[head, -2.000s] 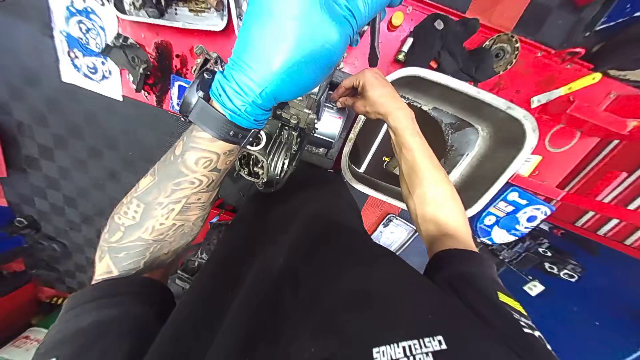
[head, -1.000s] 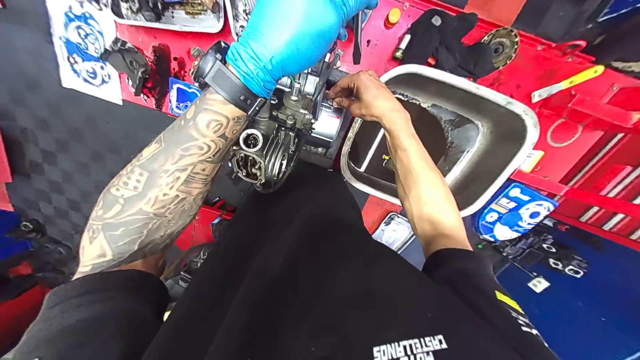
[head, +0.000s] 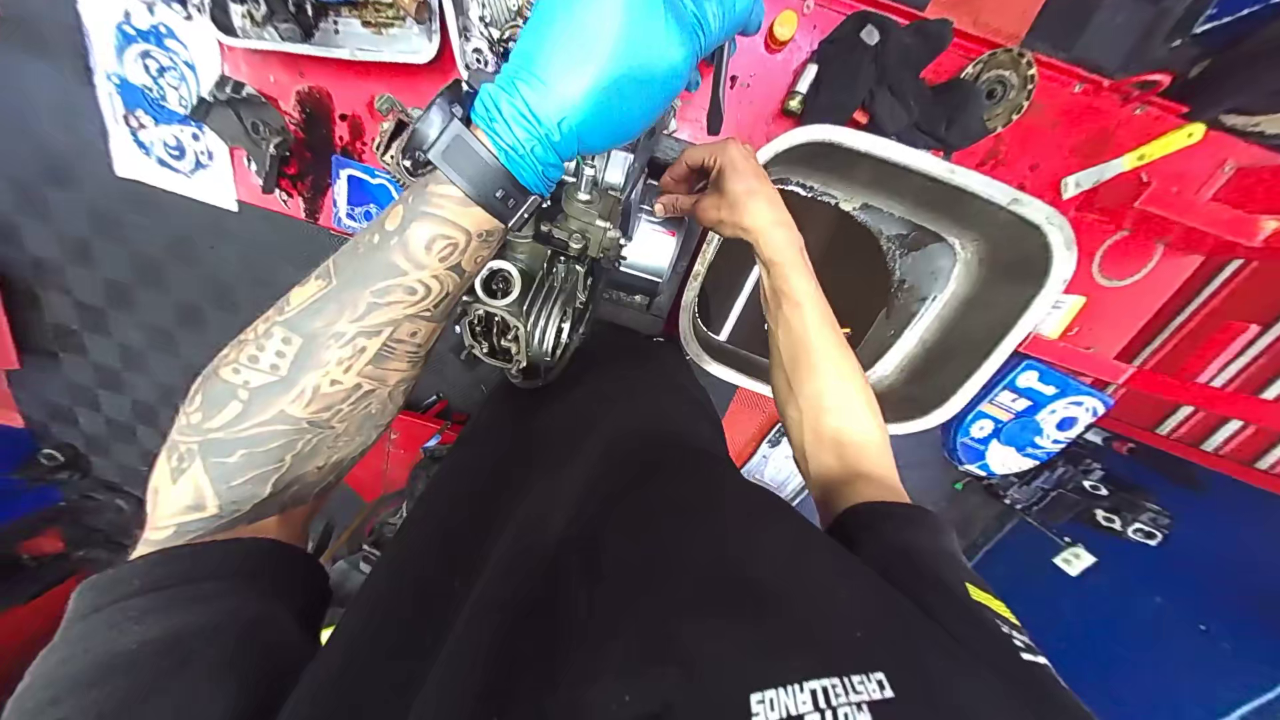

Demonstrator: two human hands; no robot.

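My left hand [head: 610, 75], in a blue glove with a black watch at the wrist, reaches over a metal engine [head: 525, 310]. Its fingertips are near the top edge, close to a black tool [head: 718, 90]; whether they grip anything is unclear. Bare, my right hand [head: 720, 190] has thumb and fingers bent close together at a smooth silver part [head: 652, 245] on the engine's right side. Any small item between those fingers cannot be made out. The engine's open ports face down-left, near my lap, and the glove hides part of its top.
Right of the engine stands a metal basin [head: 1000, 390] with dark liquid. Around it are a black glove [head: 880, 80], a toothed disc [head: 1000, 90] and a yellow-handled scraper [head: 1135, 160]. A parts tray [head: 330, 50] and stained cloth [head: 160, 100] are at upper left.
My left hand has shifted slightly toward the top of the view, and more of the engine shows below the wrist. My right hand has stayed at about the same spot by the silver part.
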